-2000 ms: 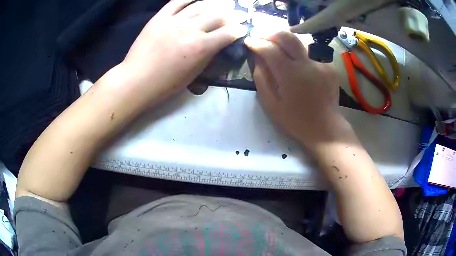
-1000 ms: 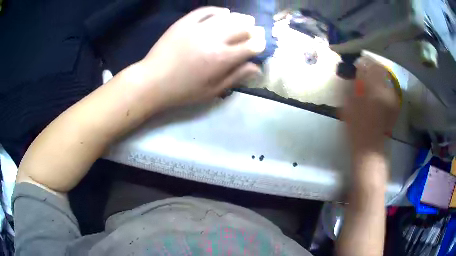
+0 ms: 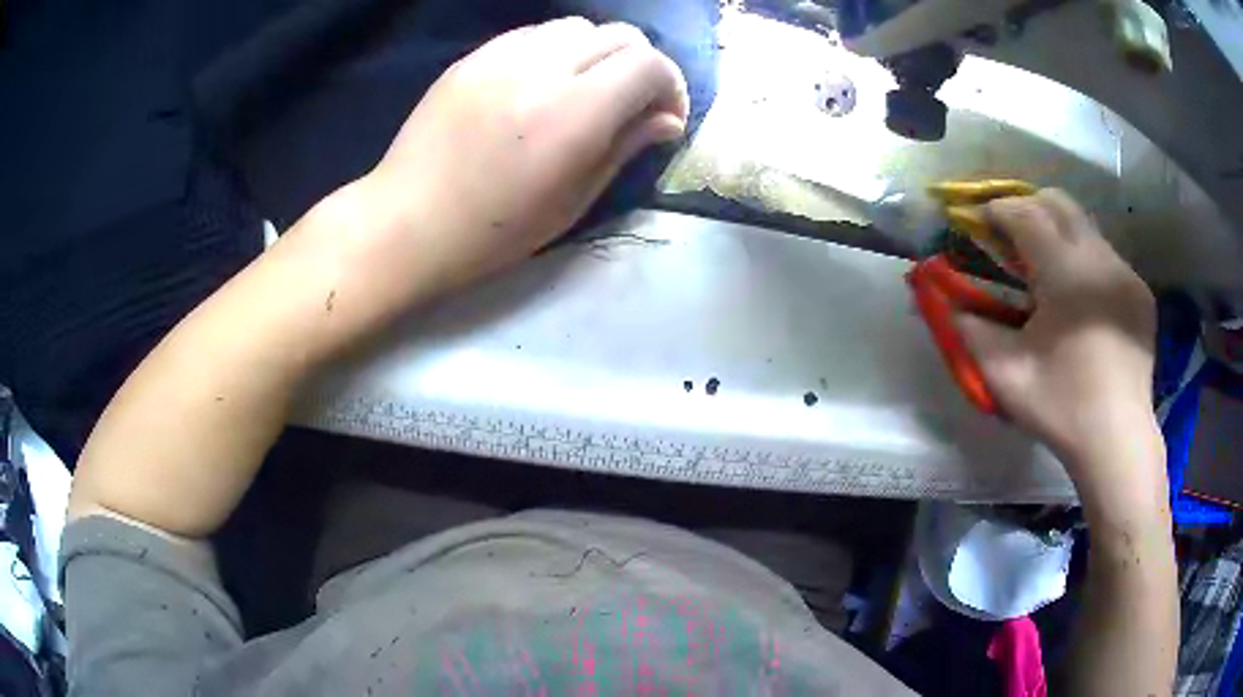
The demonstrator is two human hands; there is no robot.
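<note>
My left hand (image 3: pixel 545 130) is curled around the edge of the dark navy fabric (image 3: pixel 293 102), which spreads over the upper left. The fingertips are hidden under the curled hand. My right hand (image 3: pixel 1070 320) holds the scissors (image 3: pixel 960 341) by their orange-red and yellow handle loops, right of the lit metal bed. The hand and scissors are slightly blurred, and the blades cannot be made out.
The machine head (image 3: pixel 1009 34) with a dark knob (image 3: pixel 917 95) hangs at the upper right. The bright needle plate (image 3: pixel 791 109) lies beside it. Threads lie on the pale table (image 3: pixel 614 327), above its ruler edge (image 3: pixel 600 447). A white round object (image 3: pixel 1006 565) is below the table.
My right hand has left the fabric, moved right and lifted the scissors from the bed. My left hand has shifted slightly away from the needle area, still with the fabric.
</note>
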